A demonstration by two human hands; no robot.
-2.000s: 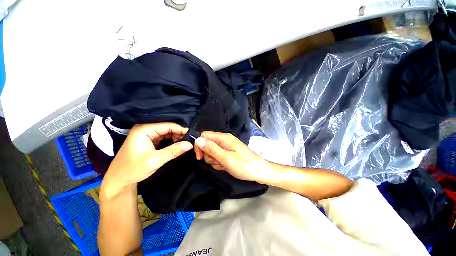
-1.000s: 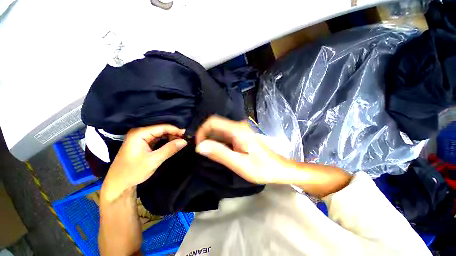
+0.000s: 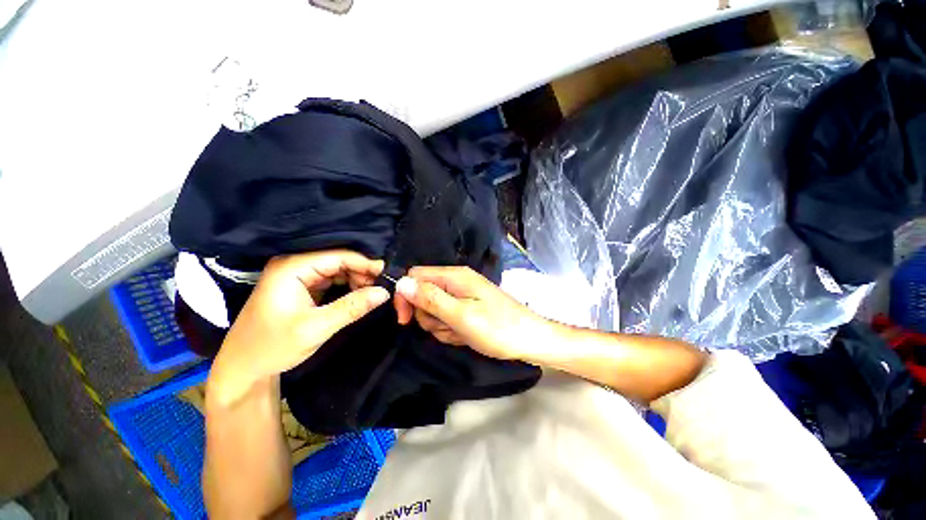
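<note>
A dark garment [image 3: 294,188] lies bunched in the lap and against the table edge. A white rounded piece [image 3: 201,290] shows at its left side. My left hand [image 3: 305,310] pinches a fold of the dark cloth between thumb and fingers. My right hand [image 3: 462,313] is closed at the same spot, thumb against fingers, fingertips almost touching the left ones. A tiny light, thin thing shows at the right fingertips; I cannot tell if it is a tool or thread.
A white table [image 3: 122,132] with a printed ruler curves across the back. A clear plastic bag [image 3: 680,213] with dark goods is at the right, a black heap [image 3: 858,173] beside it. Blue crates [image 3: 152,432] stand on the floor at left. Khaki cloth lies in one.
One second ago my right hand was blurred, lifted and more open beside the cloth. It is now back against the left fingertips. My left hand has hardly moved.
</note>
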